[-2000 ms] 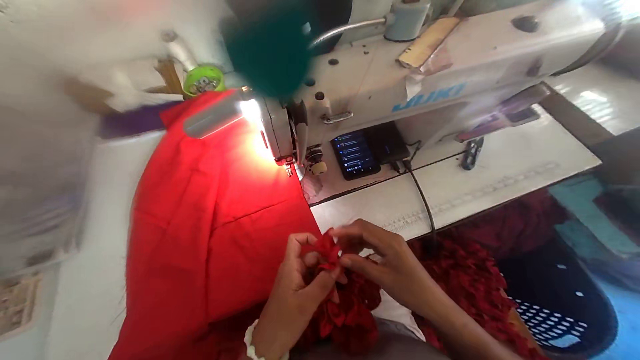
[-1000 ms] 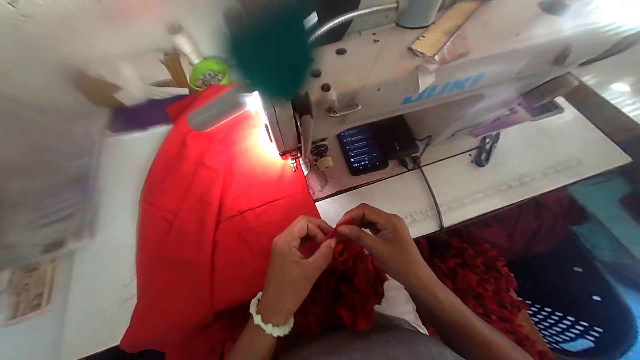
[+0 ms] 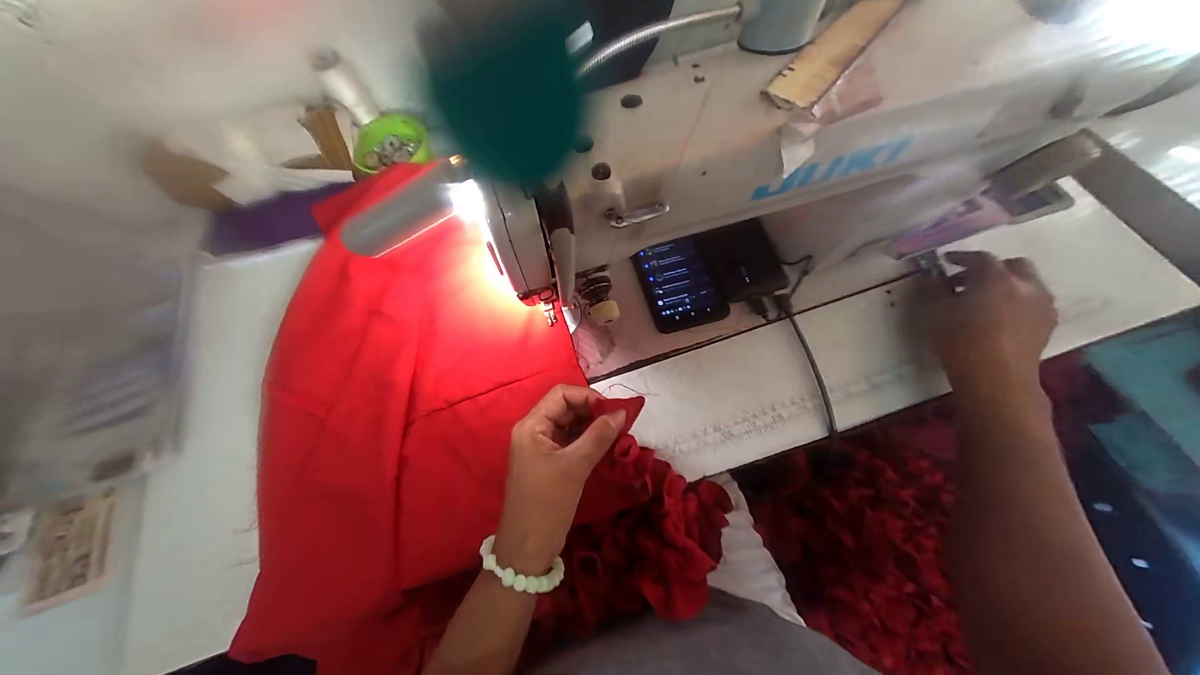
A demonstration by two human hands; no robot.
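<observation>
Between the thumb and fingers of my left hand (image 3: 567, 436) is pinched the edge of a ruffled dark red fabric (image 3: 670, 534), which hangs down toward my lap. Smooth bright red cloth (image 3: 356, 394) lies on the sewing table left of that hand, passing beside the presser foot (image 3: 550, 314) of a Juki sewing machine (image 3: 703, 141) under its lit lamp. My right hand (image 3: 998, 309) is out at the right on the table, its fingers at a small dark and metallic tool (image 3: 930, 265), probably thread snips. Blur hides how firmly its fingers close on it.
A lit phone (image 3: 680, 283) and a black box (image 3: 745, 258) with a cable (image 3: 814, 366) rest below the machine arm. Behind the cloth stand a green bowl (image 3: 392, 141) and a thread spool (image 3: 345, 89). More ruffled red fabric (image 3: 862, 534) lies below the table's front edge.
My right hand has left the ruffled fabric near my left hand and moved right to the small tool on the table. My left hand still holds the fabric.
</observation>
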